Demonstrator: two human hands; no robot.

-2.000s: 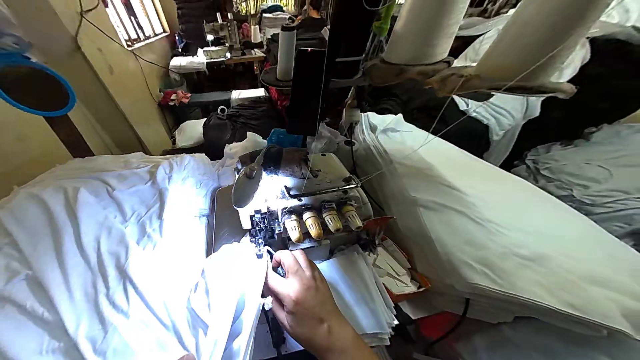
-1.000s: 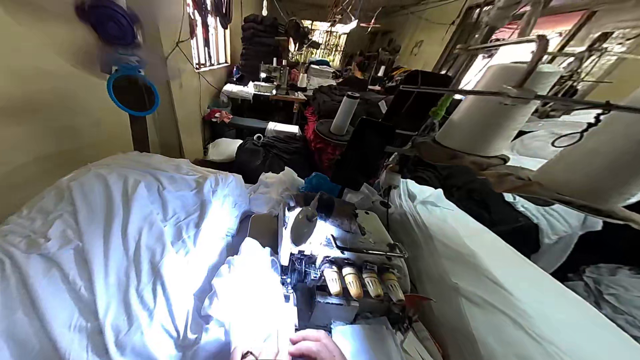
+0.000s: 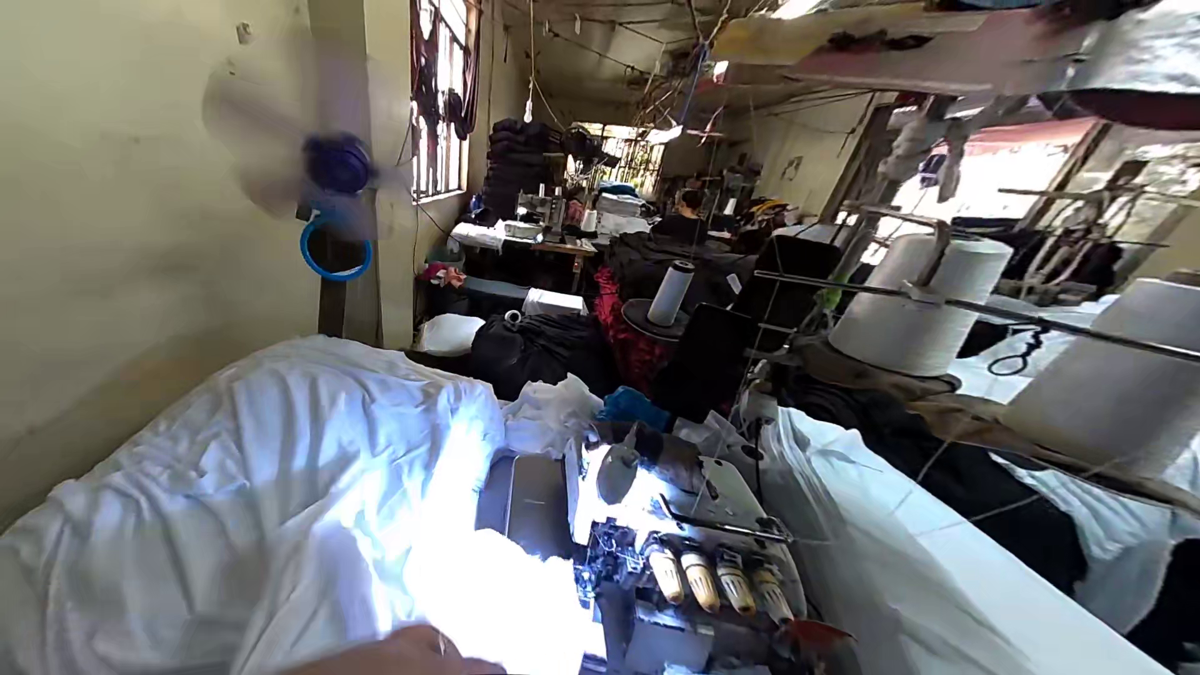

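Observation:
An overlock sewing machine (image 3: 684, 534) with several tension dials (image 3: 717, 578) stands at the lower middle, its lamp lighting the needle area. Brightly lit white fabric (image 3: 502, 600) lies just left of the needle area. One hand (image 3: 398, 653) shows at the bottom edge, partly cut off, at the near edge of this fabric; it appears to be my left hand, and its fingertips are hidden. My right hand is out of the frame. A large heap of white cloth (image 3: 253, 497) fills the left side.
White cloth (image 3: 937, 553) slopes down at the right, beneath large thread cones (image 3: 923, 305) on a stand. A fan (image 3: 337, 164) is by the left wall. Black bundles (image 3: 544, 352) lie behind the machine. A person (image 3: 682, 223) is far back among sewing tables.
The view has swung up and to the right. My right hand, at the machine two seconds ago and at the bottom edge one second ago, is out of view.

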